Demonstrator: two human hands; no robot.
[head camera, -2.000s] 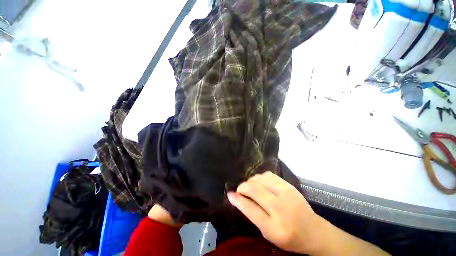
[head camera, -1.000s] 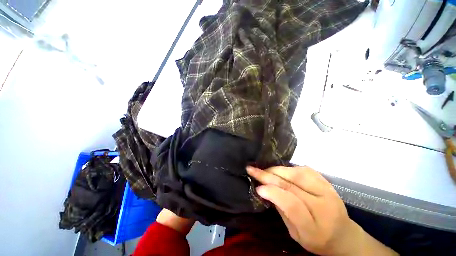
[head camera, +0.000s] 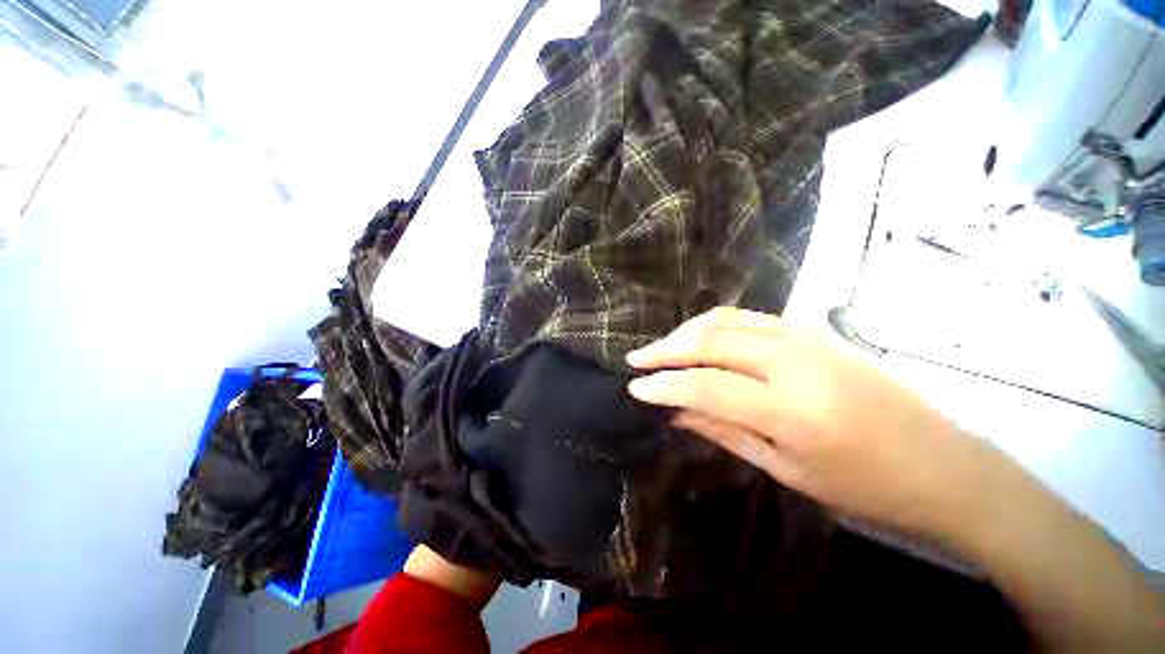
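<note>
The plaid shell fabric (head camera: 588,249) lies in bulky folds over the white table and down toward the lap. Its black lining (head camera: 549,441) faces up near the front, with a thin light stitch line on it. My right hand (head camera: 779,403) rests on the fabric at the lining's right edge, fingers extended and slightly apart; whether it pinches cloth is unclear. My left hand (head camera: 447,571) is under the lining at the lower left; only the wrist area shows and the fingers are hidden.
The sewing machine head (head camera: 1086,102) stands at the upper right, with the needle plate area below it. Part of a scissor blade (head camera: 1131,335) shows at the right edge. A blue bin (head camera: 335,543) holding plaid pieces (head camera: 249,479) is at the lower left.
My right hand has moved up along the lining's edge, and its fingers have straightened. More lining and a plaid strip show below it. The view has shifted, so the scissors are mostly out of frame.
</note>
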